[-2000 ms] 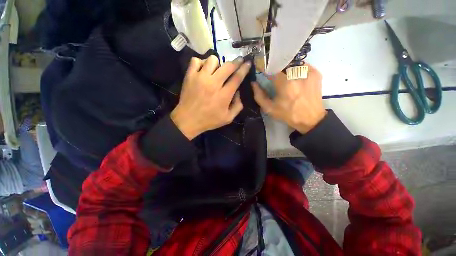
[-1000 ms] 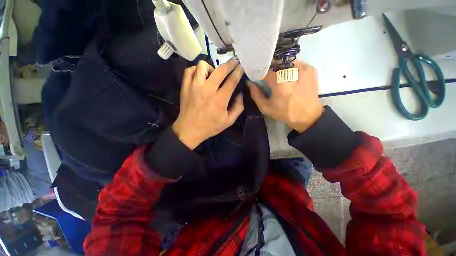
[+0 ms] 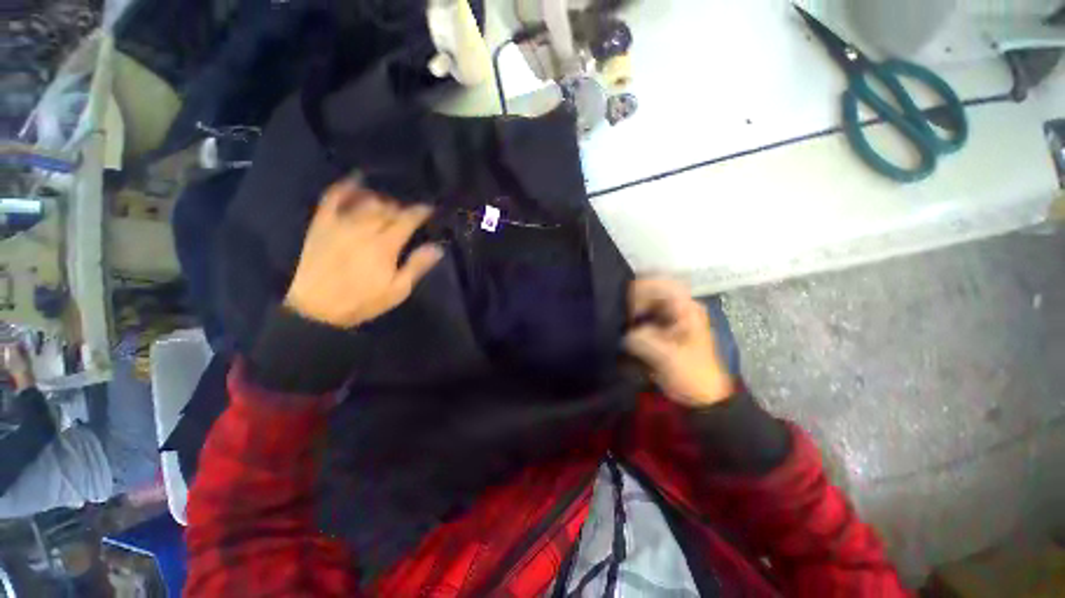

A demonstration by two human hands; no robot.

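A dark navy-black garment (image 3: 397,409) lies over the table edge and my lap, its upper part near the sewing machine head (image 3: 461,41). A small white tag (image 3: 491,218) shows inside an opening in the cloth. My left hand (image 3: 362,257) is blurred over the left part of the garment, fingers apart. My right hand (image 3: 675,339) pinches the garment's right edge near my lap; its fingertips are blurred.
Green-handled shears (image 3: 899,111) lie on the white table (image 3: 747,152) at the right. A grey floor (image 3: 841,339) shows below it. Another person's grey clothing (image 3: 58,467) shows at the far left. Dark cloth (image 3: 234,70) is piled at the upper left.
Both hands have left the needle area; my left hand moved left, my right hand down toward my lap. The garment is shifted and its tag now shows. The view has turned, too.
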